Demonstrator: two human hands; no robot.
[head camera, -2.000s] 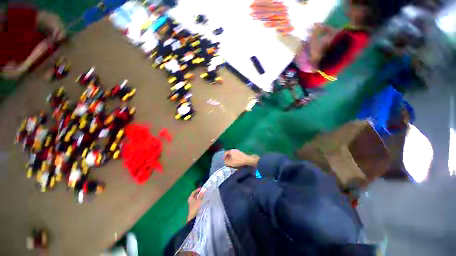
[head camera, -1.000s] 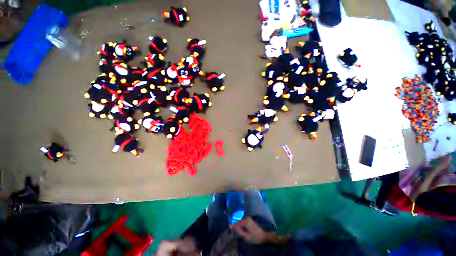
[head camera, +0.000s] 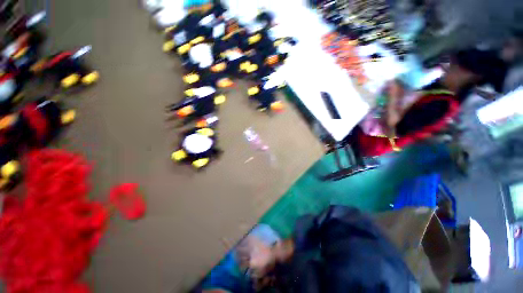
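The picture is blurred. My right hand (head camera: 261, 254) is low at the centre, over my lap beyond the table edge, with its fingers smeared. A small skin-coloured patch at the bottom edge may be my left hand, cut off. A heap of red scarves (head camera: 57, 220) lies at the lower left, with one loose red scarf (head camera: 129, 200) beside it. Plush penguins with red scarves (head camera: 37, 123) lie at the left edge. Plush penguins without visible scarves (head camera: 198, 143) lie at the top centre. Pinkish snips (head camera: 256, 139) lie right of them.
The brown table's (head camera: 166, 229) edge runs diagonally. A white table (head camera: 321, 86) adjoins it, with a dark phone (head camera: 330, 105) and small orange pieces (head camera: 344, 54). A person in red and black (head camera: 424, 123) sits beside it. A cardboard box (head camera: 410, 234) and blue container (head camera: 421, 191) stand at right.
The view has tilted and moved closer to the table since a second ago. The scarf heap appears larger and farther left; the person and box have come into view at right.
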